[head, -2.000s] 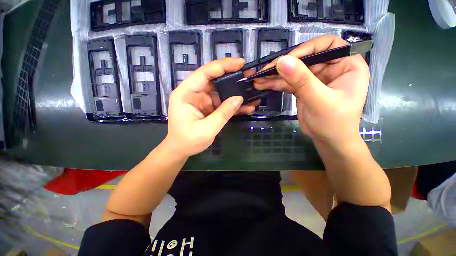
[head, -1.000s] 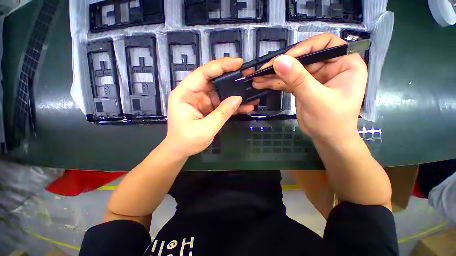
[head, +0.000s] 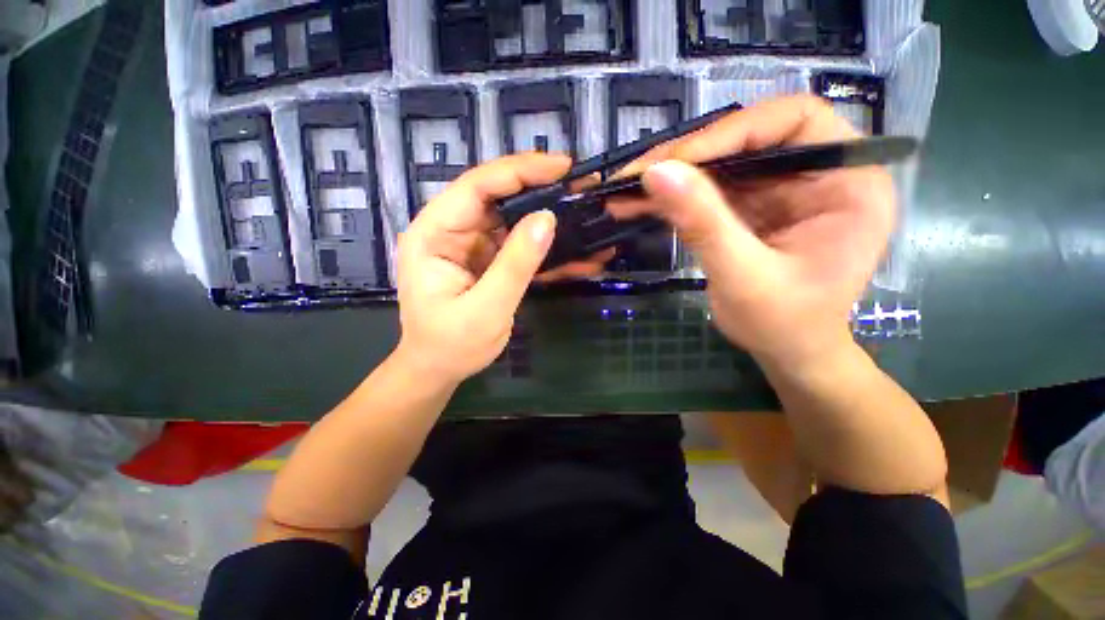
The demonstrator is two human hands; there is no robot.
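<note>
My left hand holds one end of a black phone frame, tilted above the tray and bench. My right hand holds black tweezers between thumb and fingers, with their rear end pointing right and slightly blurred. The tweezer tips lie at the frame, close to my left thumb. Whether anything is at the tips cannot be told. The right fingers hide part of the frame.
A white blister tray with several black frames lies behind my hands. A gridded sheet lies near the bench edge. A long dark gridded strip is at left. A white round object is at the right rear.
The frame and my left hand have shifted slightly left. The frame's angle has changed, and the tweezers lie flatter, with their rear end lower and further right.
</note>
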